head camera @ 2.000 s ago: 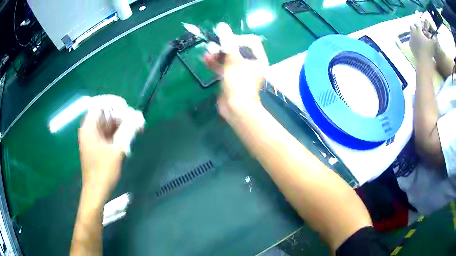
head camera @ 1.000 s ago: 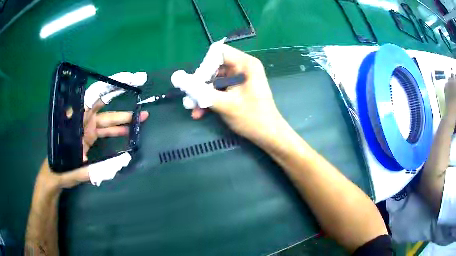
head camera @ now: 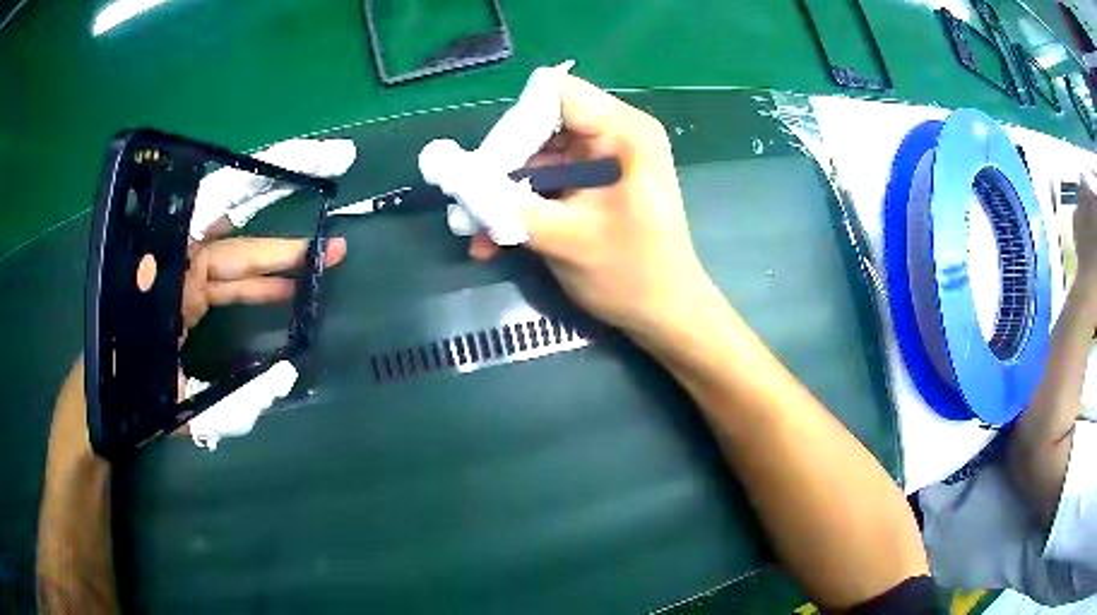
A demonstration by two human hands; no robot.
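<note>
My left hand (head camera: 247,274), with white finger cots on thumb and a finger, holds a black phone middle frame (head camera: 130,288) upright and tilted, its solid end at the left; bare fingers show through the window. My right hand (head camera: 589,198), with white finger cots, holds black-handled tweezers (head camera: 565,177) like a pen. The silver tips touch or nearly touch the frame's thin right bar. Whether the tips hold a piece is too small to tell. A strip of small black pads (head camera: 475,348) lies on the dark green mat (head camera: 481,493) below my right hand.
A blue reel (head camera: 950,264) stands on a white sheet (head camera: 848,156) at the right. Waiting frames (head camera: 448,63) lie on the green surface at the top and top right. Another person's arm (head camera: 1059,372) and light clothing show at the right edge.
Two seconds ago both hands were apart and a frame lay on the green surface. Then my left hand held a frame and my right hand brought the tweezers to its thin bar, where they stay.
</note>
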